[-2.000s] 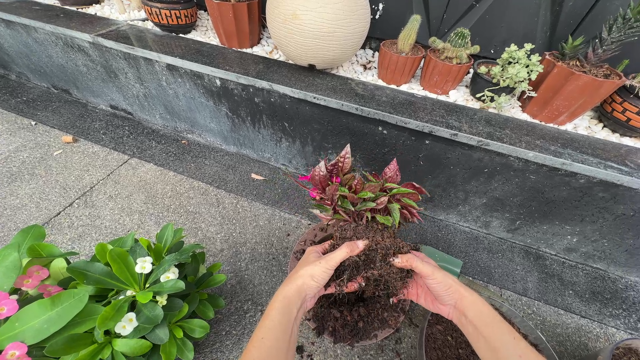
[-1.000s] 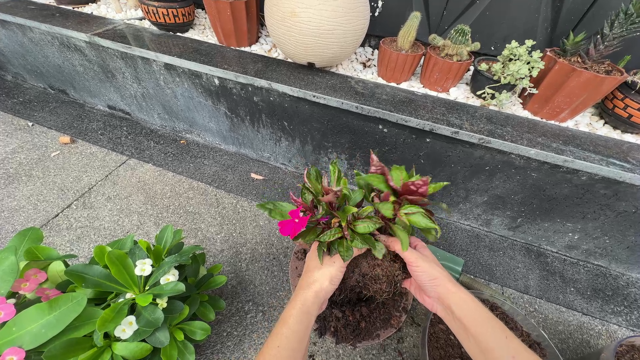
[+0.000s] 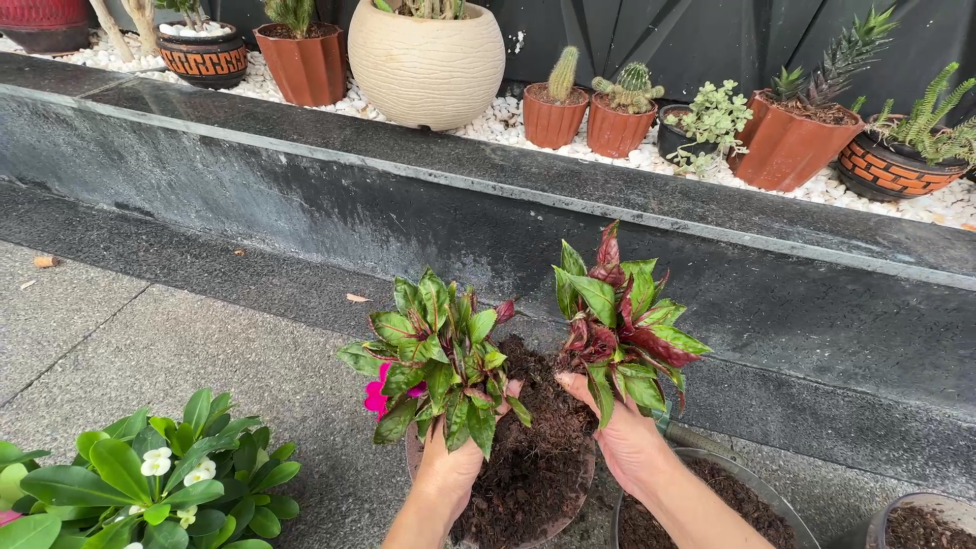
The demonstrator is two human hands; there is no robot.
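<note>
Two leafy clumps with dark red and green leaves stand apart above a round pot of dark soil (image 3: 526, 488). My left hand (image 3: 451, 457) grips the left clump (image 3: 442, 351) low down, its fingers partly hidden by leaves; a magenta flower (image 3: 377, 396) shows at that clump's left side. My right hand (image 3: 621, 431) holds the right clump (image 3: 625, 320) near its base, with thumb and fingertips against the root soil. A crumbly root ball (image 3: 553, 396) with fine roots lies between the hands, over the pot.
A second soil-filled container (image 3: 732, 496) sits under my right forearm, and another (image 3: 926, 526) is at the lower right corner. A white-flowered leafy plant (image 3: 152, 473) fills the lower left. Behind runs a low dark stone ledge (image 3: 457, 171), with potted cacti (image 3: 554, 114) on white pebbles.
The plant, upright with its foliage together a second ago, is now parted into two clumps, one in each hand. Two seconds ago its soil mass faced the camera between my hands.
</note>
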